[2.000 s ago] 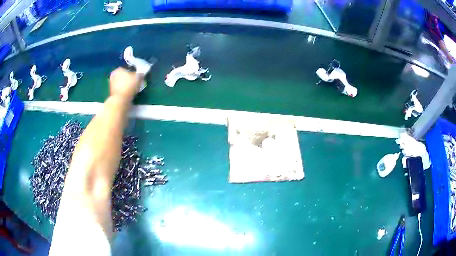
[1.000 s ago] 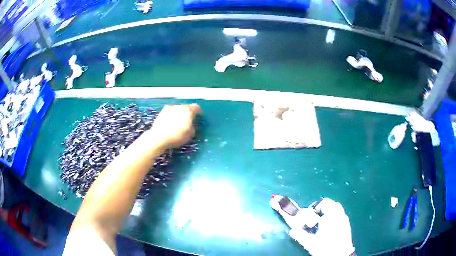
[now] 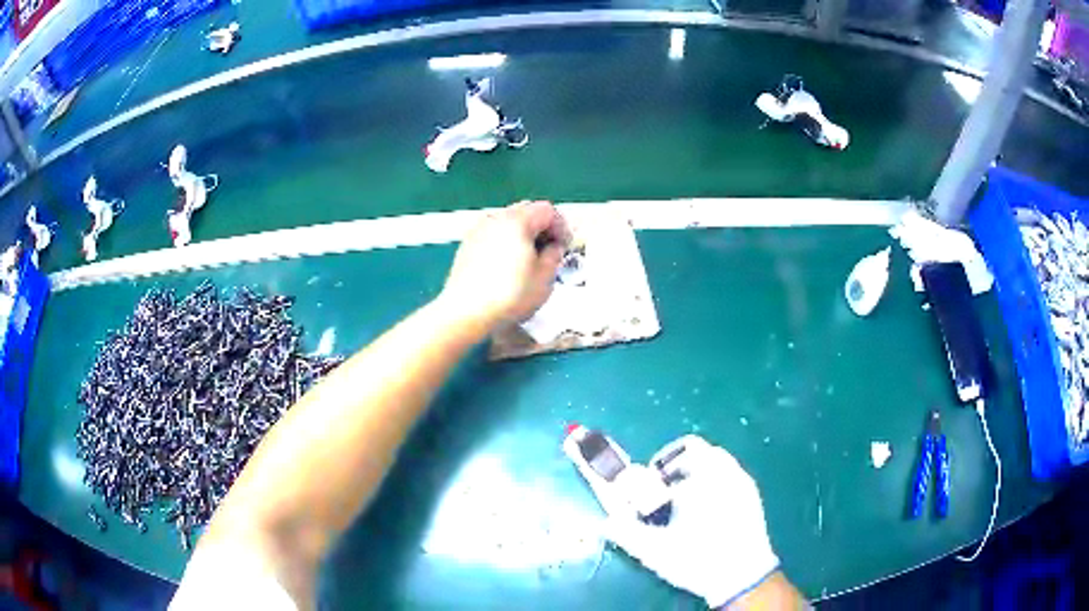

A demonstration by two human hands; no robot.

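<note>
My left hand [image 3: 508, 265], bare, is over the left part of the tan cardboard pad [image 3: 615, 287], at the whitish lump on it. Its fingertips are pinched around something small and dark, probably one of the small metal parts. My right hand [image 3: 705, 519], in a white glove, holds a white unit [image 3: 597, 460] above the bench front, its red tip pointing up and left and a dark section showing. The glove hides the unit's lower end. A heap of small dark and silver metal parts [image 3: 179, 406] lies on the bench at left.
White units [image 3: 478, 129] stand spaced on the conveyor [image 3: 633, 131] behind the pale rail [image 3: 740, 215]. At right are a white bottle [image 3: 868, 283], a black slab [image 3: 953, 328] with cable, blue-handled cutters [image 3: 929, 471] and a blue bin [image 3: 1015, 287] of white units. Another blue bin [image 3: 14, 394] is at far left.
My left hand has moved from the parts heap to the pad, which now sits turned. Two seconds ago it was at a unit on the conveyor. My right hand still holds the white unit.
</note>
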